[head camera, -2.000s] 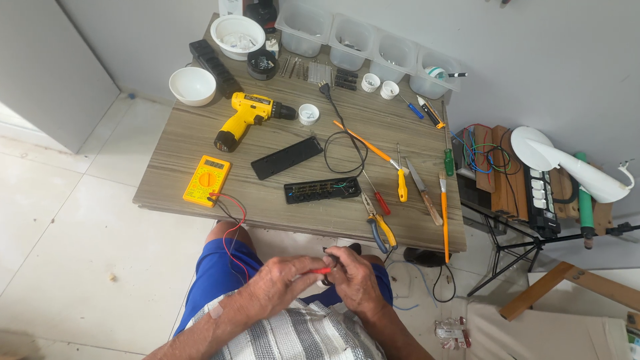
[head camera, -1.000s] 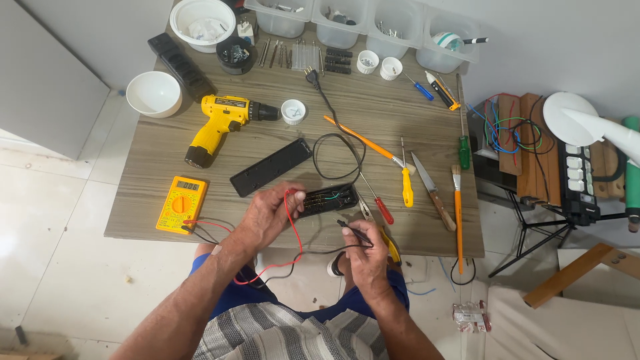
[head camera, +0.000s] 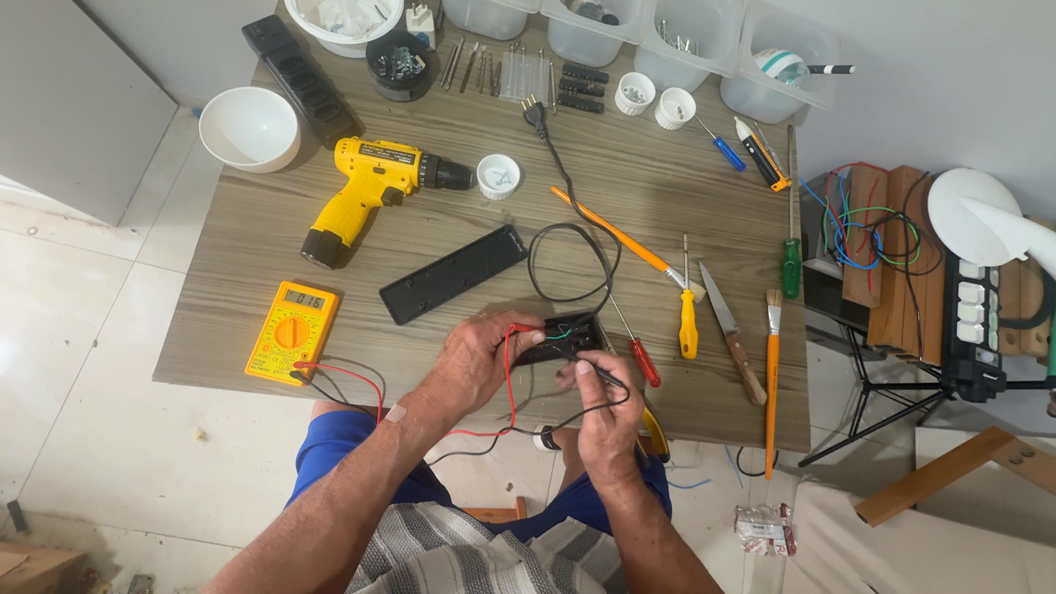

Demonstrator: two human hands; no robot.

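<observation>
My left hand (head camera: 483,355) grips the red test probe (head camera: 521,328) over the left part of an opened black power strip housing (head camera: 561,338), which has a green wire inside. In my right hand (head camera: 605,404) is the black test probe (head camera: 609,377), its front end at the housing's lower right edge; whether the tips touch metal I cannot tell. Red and black leads run to a yellow digital multimeter (head camera: 293,332), whose display is lit with digits. A black power cord (head camera: 568,173) leaves the housing and loops above it. The black cover (head camera: 454,274) lies apart, up and left.
A yellow cordless drill (head camera: 371,194) lies behind the multimeter. Right of the housing are a red screwdriver (head camera: 645,361), a yellow screwdriver (head camera: 687,323), a knife (head camera: 730,334) and paintbrushes (head camera: 772,379). Pliers (head camera: 656,433) sit at the front edge. Plastic bins (head camera: 689,37) line the back.
Two seconds ago both hands were together over the lap; they have since moved forward to the opened housing, one probe in each. Since one second ago, the right hand has come closer to the housing.
</observation>
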